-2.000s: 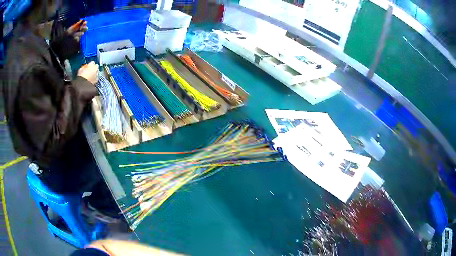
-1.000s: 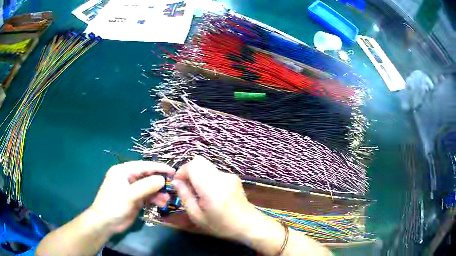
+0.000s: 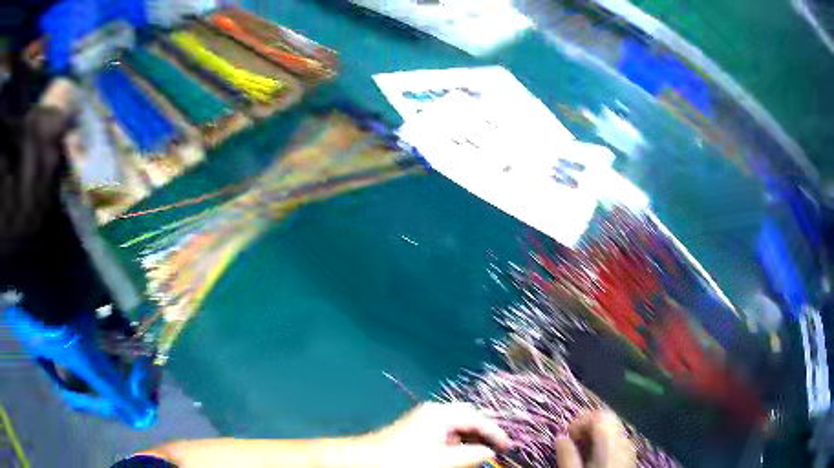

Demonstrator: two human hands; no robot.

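Note:
The view is blurred. My left hand is at the bottom edge, fingers curled, beside the pink-and-white wires. A bit of yellow and blue shows under its fingers, but what it holds cannot be made out. My right hand is just to its right, over the same wires and cut off by the bottom edge; its fingers are bent and their tips are unclear. Black wires with a green piece on them lie beyond, then red wires.
A loose multicolour harness bundle fans out at left. Boxes of sorted wires stand at upper left. Instruction sheets lie on the green mat. A person's dark sleeve is at the left edge, above a blue stool.
The view has swung left since one second ago, bringing back the sorted wires and the person. Both hands now appear lower and farther right, partly cut off; the nearest tray has left the picture.

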